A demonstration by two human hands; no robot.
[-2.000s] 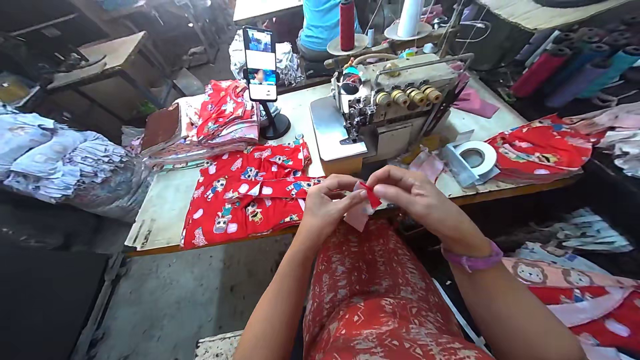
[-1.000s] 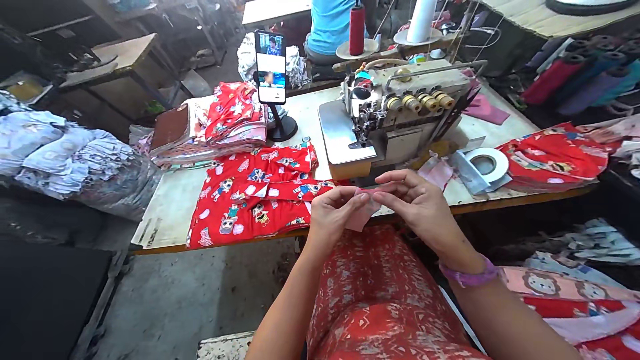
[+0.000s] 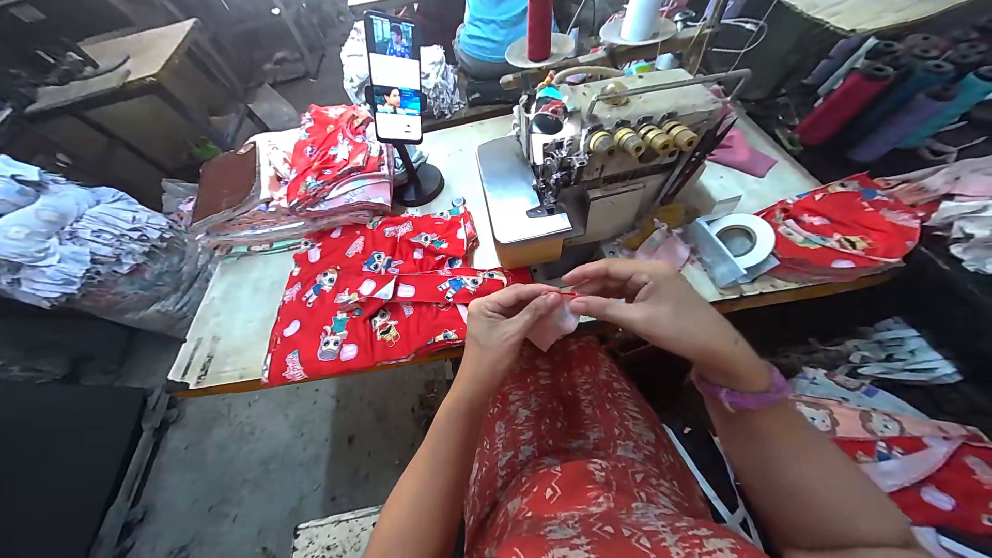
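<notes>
My left hand and my right hand meet above my lap, at the table's front edge. Between their fingertips they pinch a small pale pink fabric piece with a bit of red at its top; its lower corner hangs free. Behind my hands stands an overlock sewing machine with a metal plate at its left. Red printed fabric lies flat on the table to the left of my hands. A roll of white tape sits in a metal holder to the right of them.
A phone on a stand and a stack of folded fabric stand at the back left. More red printed fabric lies at the table's right. Thread cones rise behind the machine; a person in blue is beyond.
My fingers have shifted on the small fabric piece, and my right fingers are spread more than a second ago. Both hands still hold it above my lap.
</notes>
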